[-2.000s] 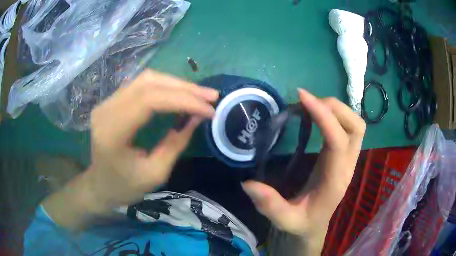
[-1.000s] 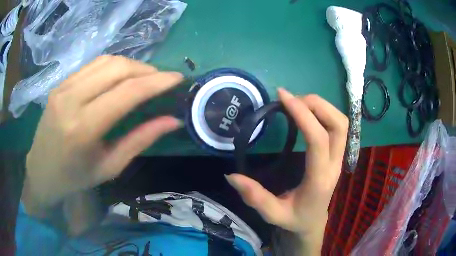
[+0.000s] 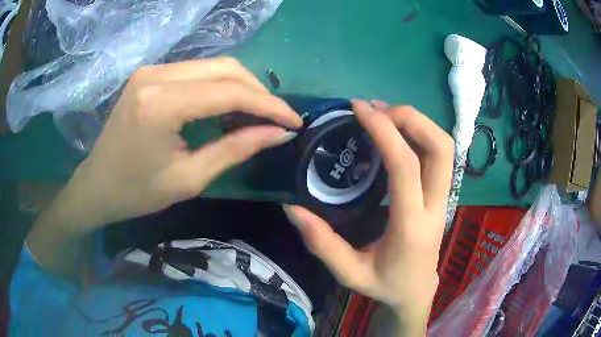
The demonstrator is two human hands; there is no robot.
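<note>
A dark blue speaker [image 3: 345, 167] lies at the bench's front edge with its "H@F" end facing me. A black end ring [image 3: 304, 161] lies over that end, partly covering its white ring. My right hand [image 3: 395, 204] holds the ring, fingers at the top and thumb at the lower left. My left hand [image 3: 191, 125] pinches at the speaker's upper left rim, where a dark strap shows between thumb and fingers; most of it is hidden.
A white-wrapped mallet [image 3: 464, 92] and black rings [image 3: 524, 131] lie at right, beside a cardboard box [image 3: 572, 135]. A red crate [image 3: 471, 243] with a plastic liner [image 3: 511, 276] is at lower right. Plastic bags [image 3: 132, 52] lie at upper left. Dark objects [image 3: 520, 6] show at top right.
The black ring has moved from beside the speaker's right side onto its end. My left hand has moved from apart on the left to the speaker's rim. The view has shifted slightly.
</note>
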